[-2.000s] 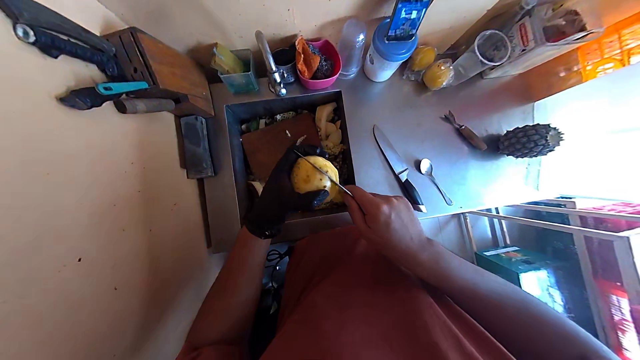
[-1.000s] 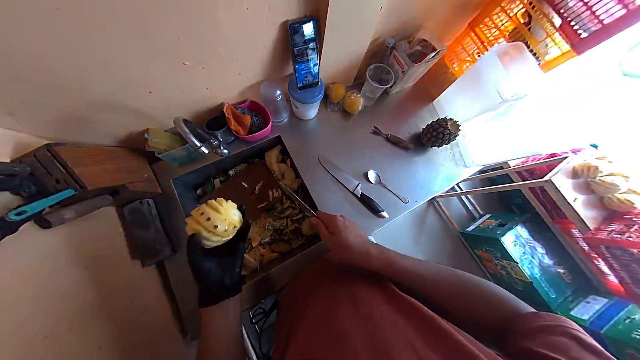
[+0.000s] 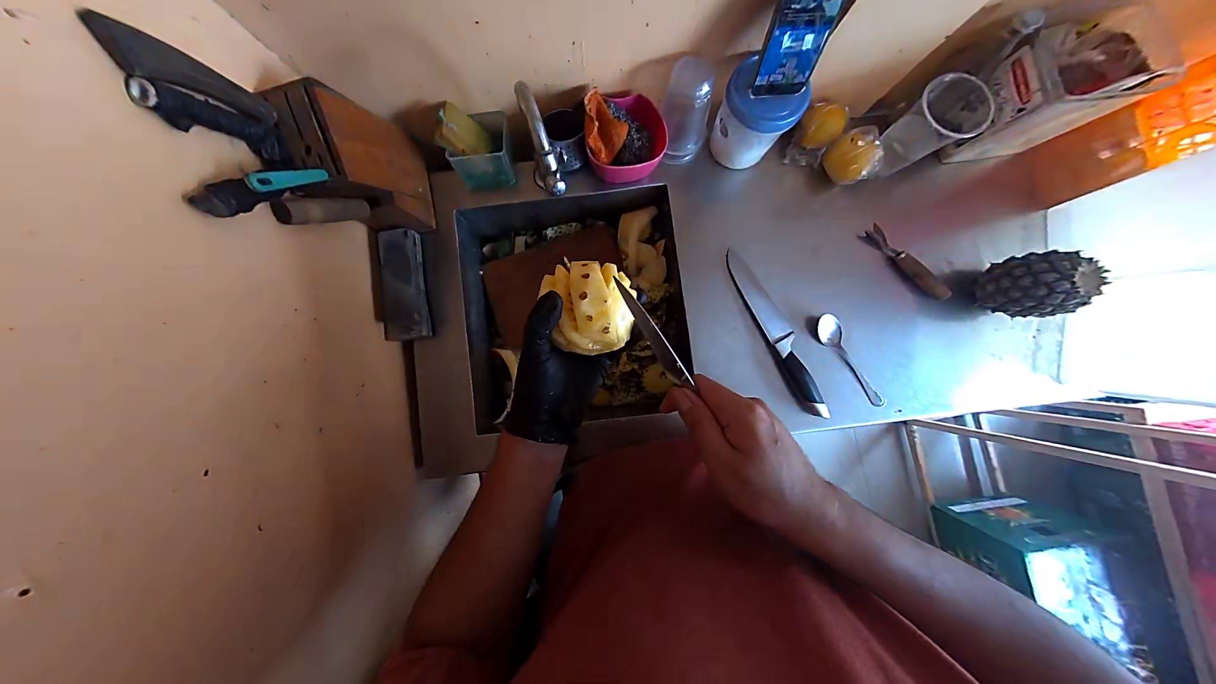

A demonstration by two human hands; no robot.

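My left hand [image 3: 556,380], in a black glove, holds a peeled pineapple [image 3: 594,313] over the sink. Grooves are cut into the fruit's sides, and brown eyes remain on its ridges. My bare right hand [image 3: 750,442] grips a knife [image 3: 655,337] whose blade tip is at the pineapple's right side. Below them, the metal sink [image 3: 570,201] holds a brown board [image 3: 513,285], peels and scraps. To the right of the sink lie a second knife with a black handle [image 3: 803,380] and a metal spoon [image 3: 845,356].
An unpeeled pineapple [image 3: 1040,283] and a wooden-handled tool [image 3: 912,266] lie at right. Behind the sink are a faucet [image 3: 540,142], a pink container [image 3: 632,169], a blue-lidded tub [image 3: 746,133] with a phone [image 3: 798,47], and wrapped yellow fruits [image 3: 852,155]. A knife block [image 3: 366,152] is at left.
The pineapple, held left of the sink a second ago with the knife apart from it, is now over the sink with the blade at its side. The view has swung.
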